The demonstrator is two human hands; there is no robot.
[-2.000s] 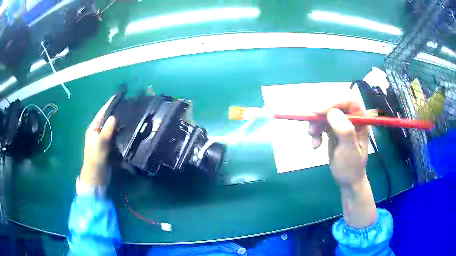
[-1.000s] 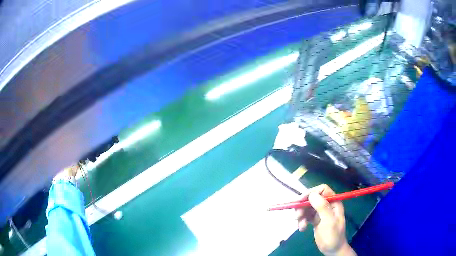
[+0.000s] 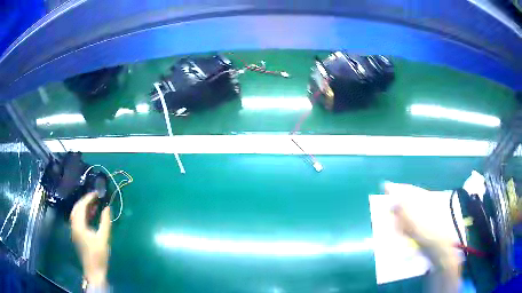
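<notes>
My left hand (image 3: 91,237) is at the lower left, fingers apart, at the near side of a black unit (image 3: 68,174) with a white lead and thin yellow leads. Its fingertips overlap the unit's near end; contact cannot be told. My right hand (image 3: 426,232) is blurred over the white paper sheet (image 3: 395,266). The brush's red handle (image 3: 472,250) shows to the right of this hand; the rest is largely hidden, and whether the hand grips it cannot be told.
Black units stand on the far strip beyond the pale rail (image 3: 240,145), one left of centre (image 3: 197,83), one right (image 3: 355,77). A lead with a white plug (image 3: 317,166) and a white strip (image 3: 166,114) cross the rail. A black cable (image 3: 456,214) loops over the paper's right side.
The unit my left hand held on the near bench is gone from there. The view has swung back from the right. My left hand is now at the left-hand unit; my right hand is lower over the paper.
</notes>
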